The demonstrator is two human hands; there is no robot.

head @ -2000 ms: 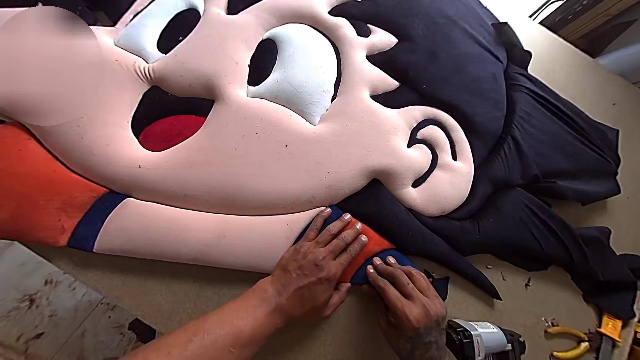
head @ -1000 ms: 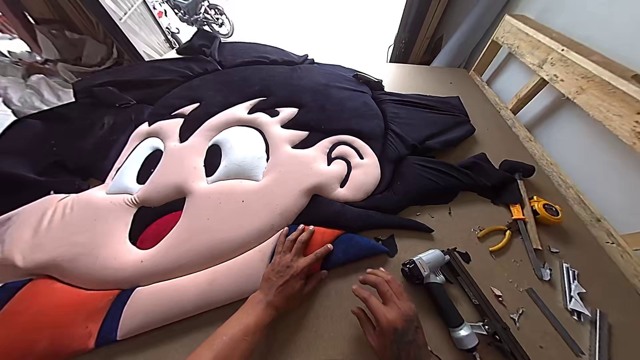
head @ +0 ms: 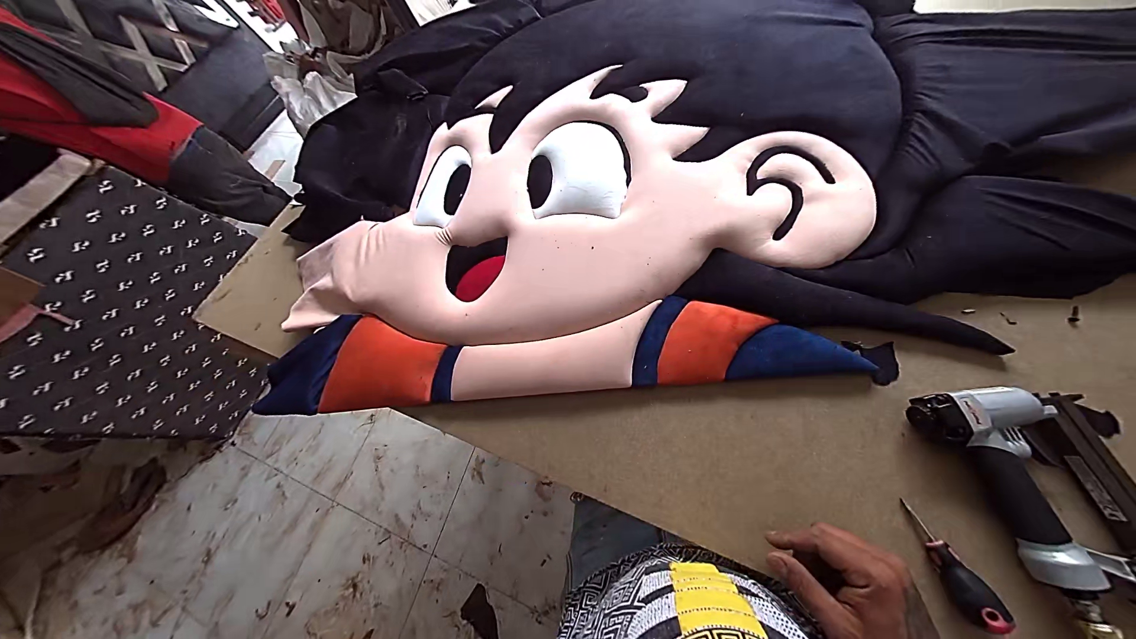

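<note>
A padded fabric cartoon-head panel (head: 586,257) lies on the brown work table (head: 532,453), with black hair, pink face and ear. Along its lower edge runs a pink, orange and navy fabric strip (head: 546,364) that tapers to a navy point at the right. My right hand (head: 848,577) is at the table's near edge, fingers curled, touching or just above the surface; whether it holds anything is hidden. Right of it lie a screwdriver (head: 963,577) with a black and red handle and a pneumatic stapler (head: 1003,461). My left hand is out of view.
Loose black fabric (head: 1047,222) spreads over the table at the right. Small scraps and a staple or screw lie near the hair tip. A tiled floor (head: 328,524) with debris shows below left, beside a patterned dark cloth (head: 115,302). Someone's red garment (head: 98,106) shows upper left.
My left hand has left the orange and navy end of the strip and gone out of view. My right hand has moved away from the panel to the near table edge. The view has shifted.
</note>
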